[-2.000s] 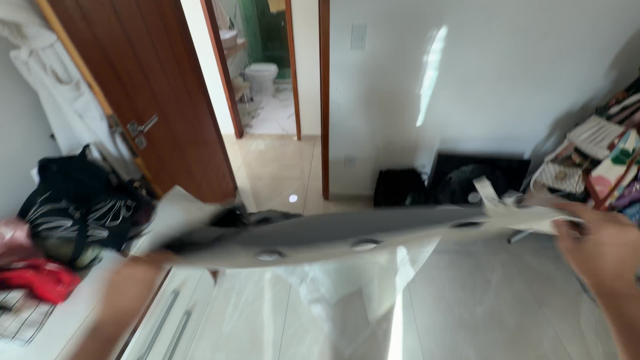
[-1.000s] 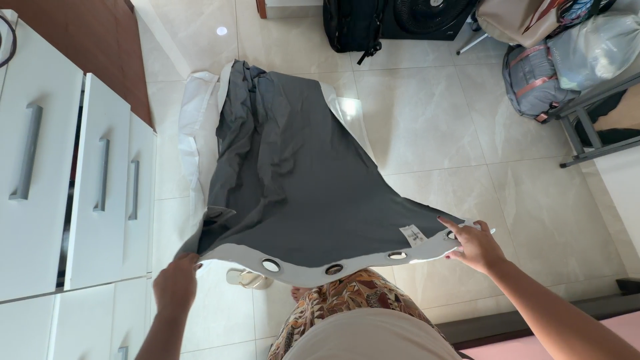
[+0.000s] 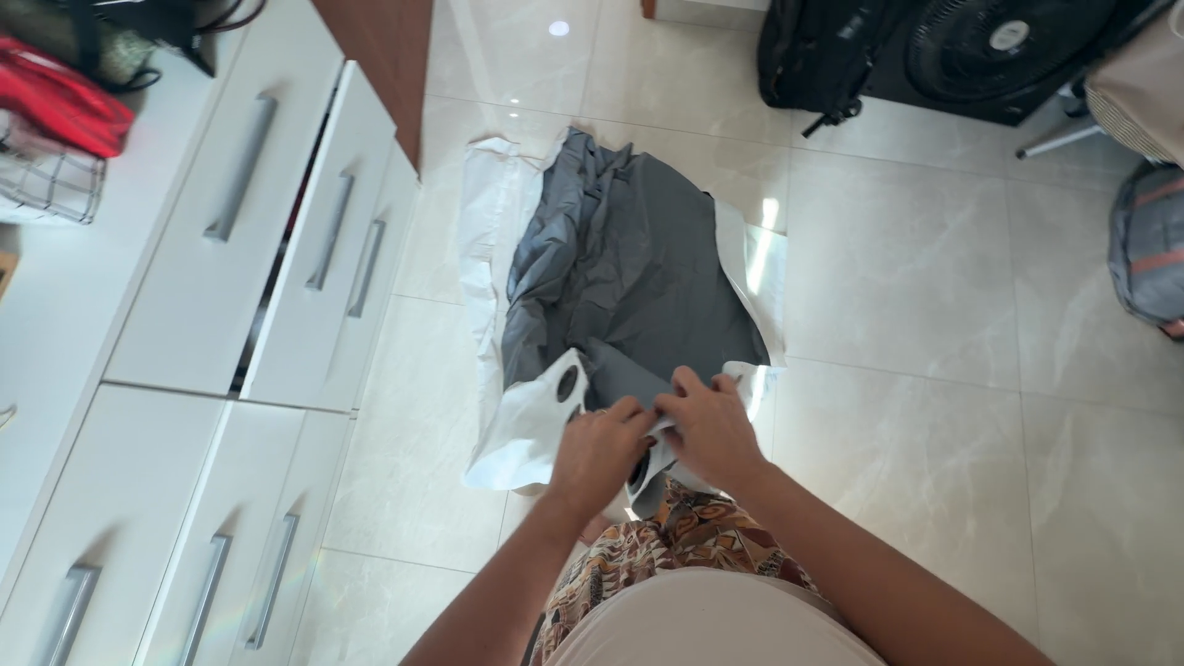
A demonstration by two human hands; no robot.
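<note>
A grey curtain with a white backing and dark eyelets along its white top band hangs from my hands and spreads over the floor. My left hand grips the gathered eyelet band, fingers closed on the fabric. Right beside it, nearly touching, my right hand holds another part of the same band. One end of the band droops to the left of my left hand. The fingertips are partly hidden in the folds.
White drawers with grey handles stand at the left, a red bag on the surface above them. A black backpack and a black fan are at the upper right, a grey backpack at the right edge. Tiled floor surrounds the curtain.
My hands were far apart on the stretched eyelet band; they have come together in front of me, and the band is now bunched between them. The view has tilted down since the earliest frame.
</note>
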